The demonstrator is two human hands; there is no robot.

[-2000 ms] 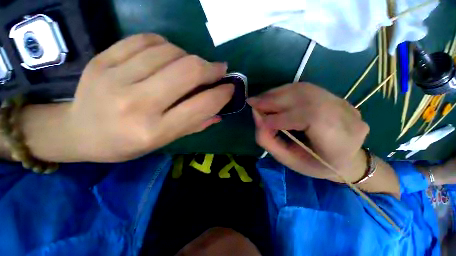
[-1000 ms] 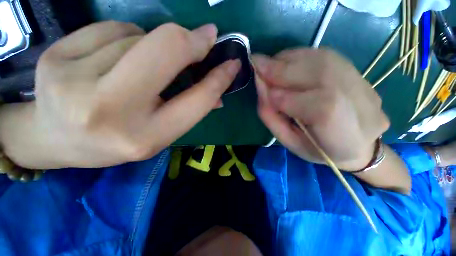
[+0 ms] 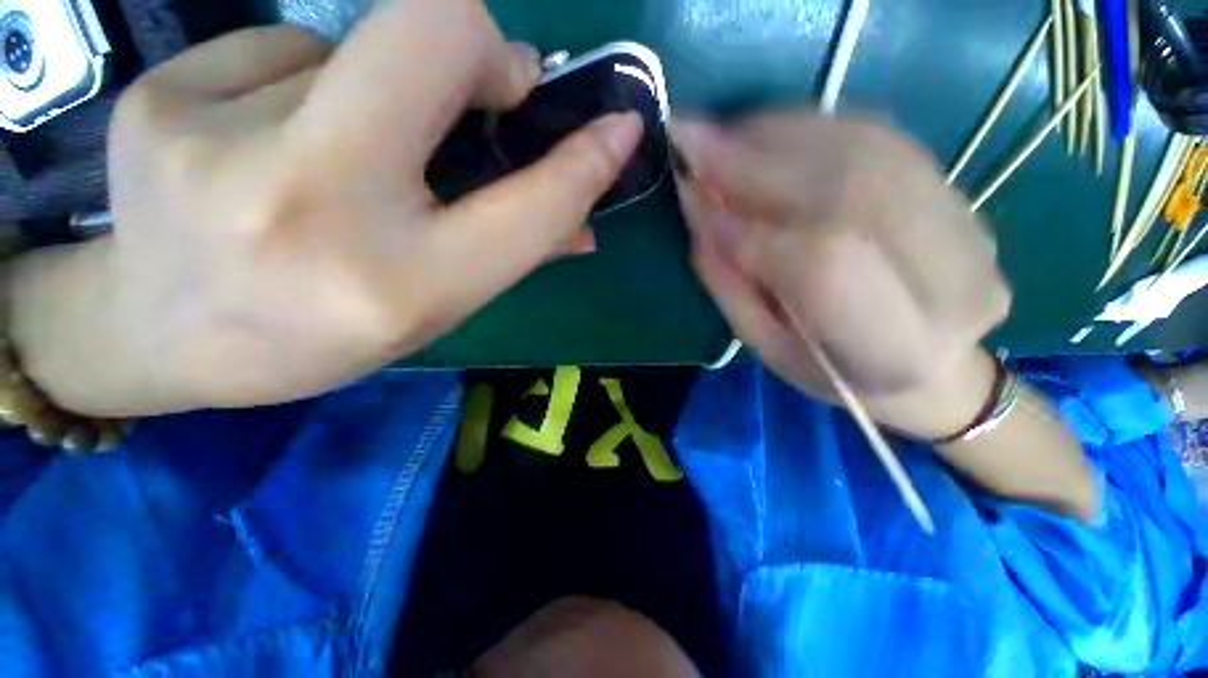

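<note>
My left hand (image 3: 305,212) holds a watch body (image 3: 583,119) between thumb and fingers, its dark glass face showing and its silver rim at the upper right. The fingers cover its left part. My right hand (image 3: 848,252) is blurred and pinches a thin bamboo stick (image 3: 868,431). The stick's rear end points down and right, over the blue sleeve. The right fingertips are at the watch's right edge; the stick's tip is hard to make out there.
A dark foam tray (image 3: 53,172) at the upper left holds a pale-backed watch (image 3: 37,60). At right lie several loose sticks (image 3: 1066,86), a blue rod (image 3: 1117,66), a dark round vessel (image 3: 1179,66), orange bits (image 3: 1182,205) and a white item (image 3: 1146,305). A white cord (image 3: 843,53) lies behind my right hand.
Both hands and the watch sit higher in the picture and look larger than at first. The watch's rim shows more. The stick's rear end has swung left. The white wipes have left the view.
</note>
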